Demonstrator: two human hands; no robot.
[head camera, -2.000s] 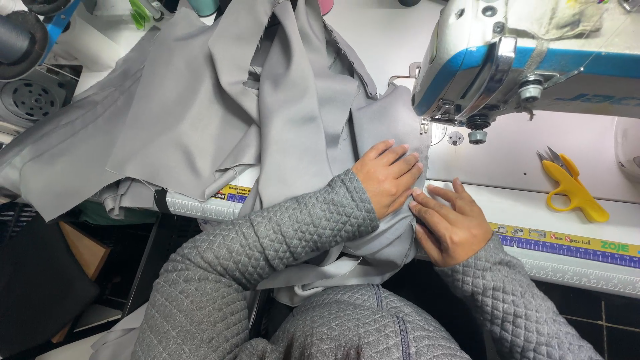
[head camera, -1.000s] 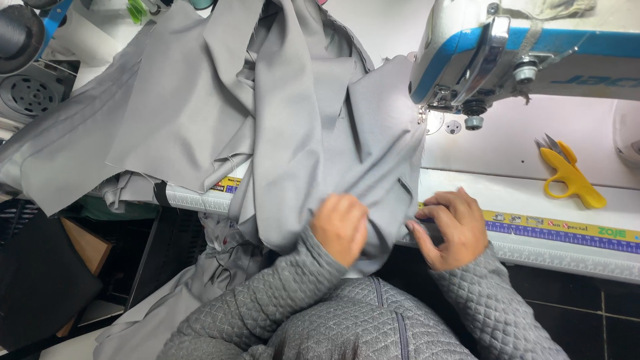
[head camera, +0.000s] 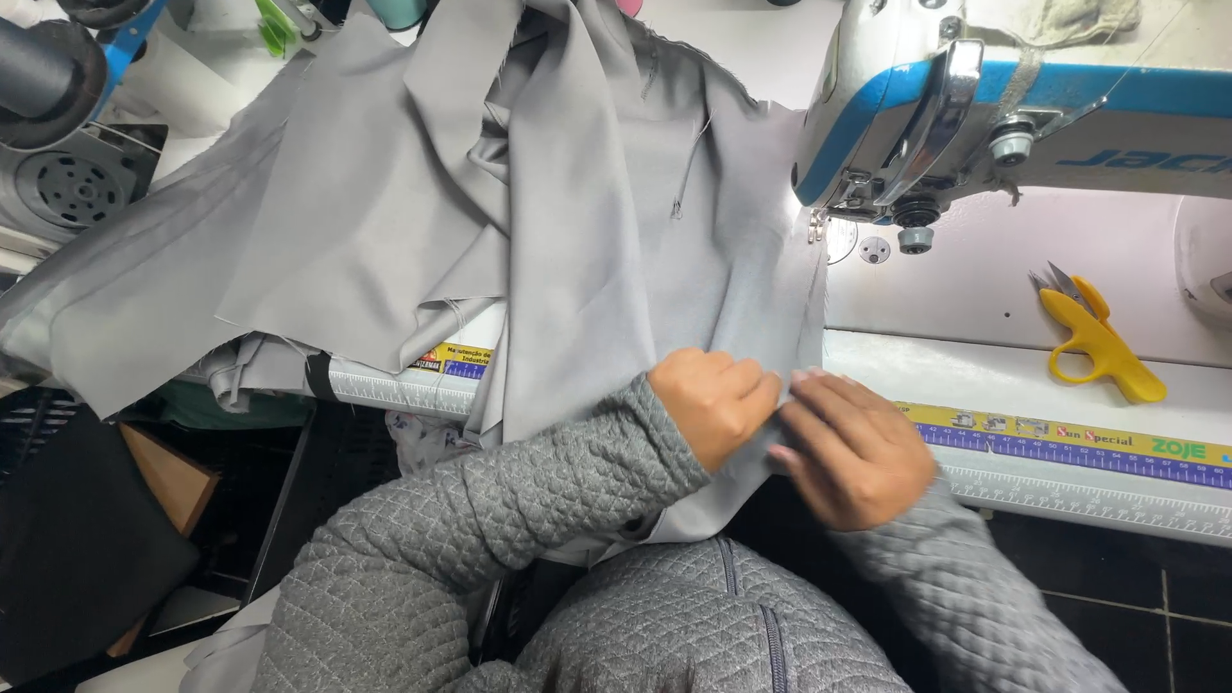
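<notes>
Grey fabric (head camera: 577, 241) lies in folds over the sewing table and hangs past its front edge. My left hand (head camera: 717, 404) is closed on the fabric near that edge. Beside it, my right hand (head camera: 857, 448) lies at the fabric's right edge with bent fingers, slightly blurred; whether it grips the cloth is hard to tell. Above the hands, the fabric's right edge runs up to the presser foot (head camera: 816, 226) of a white and blue Jack sewing machine (head camera: 924, 115). The needle itself cannot be made out.
Yellow-handled thread snips (head camera: 1102, 337) lie on the table at the right. A printed measuring tape (head camera: 1068, 452) runs along the front edge. A dark thread cone (head camera: 43, 82) and part of another machine (head camera: 72, 183) stand at the left. A black chair (head camera: 77, 549) is at the lower left.
The fabric near the front edge has been rearranged, and a small stitched slit now shows on its upper part. My left hand has moved up and right since one second ago, close to my right hand.
</notes>
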